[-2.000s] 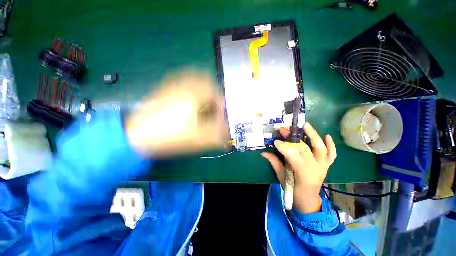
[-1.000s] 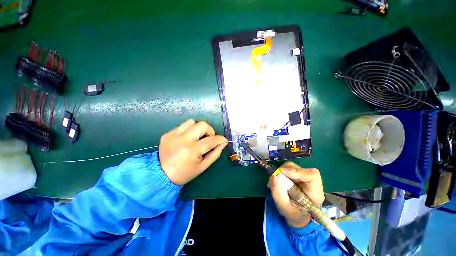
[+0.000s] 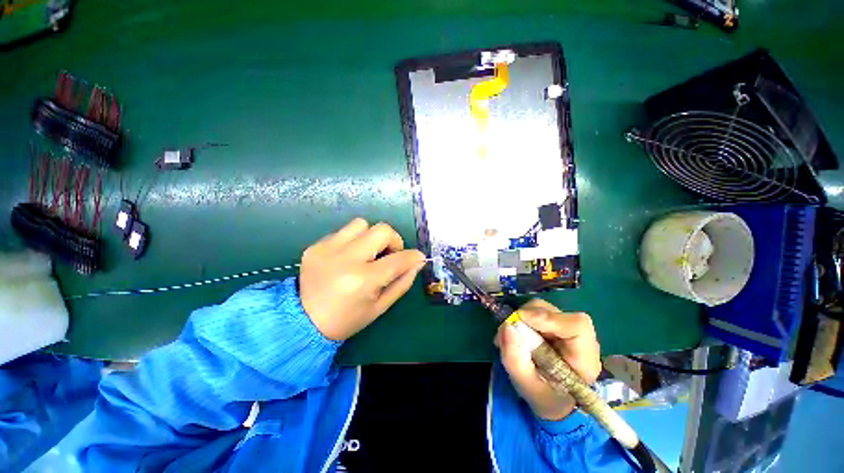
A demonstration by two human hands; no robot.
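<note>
The open tablet screen assembly (image 3: pixel 490 166) lies on the green bench, its silvery back up, with an orange flex cable (image 3: pixel 485 92) near the top. The blue main board (image 3: pixel 504 259) is at its near end. My right hand (image 3: pixel 548 356) is shut on the soldering iron (image 3: pixel 564 374), whose dark tip touches or nearly touches the board's left part. My left hand (image 3: pixel 361 277) pinches the solder wire (image 3: pixel 185 285) at the board's left edge. The wire's end at the tip is too small to tell clearly.
Two dark bundles of wired parts (image 3: pixel 74 134) and several small loose black parts (image 3: pixel 174 159) lie at left. A white spool (image 3: pixel 32 305) is at the left edge. At right are a fume fan (image 3: pixel 726 152), a tip-cleaning pot (image 3: pixel 659 259) and a blue box (image 3: pixel 773 277).
My left hand has come down from a blur over the tablet's left side to the board's edge with the solder wire. My right hand has moved nearer me, and the iron's tip is now at the board's left.
</note>
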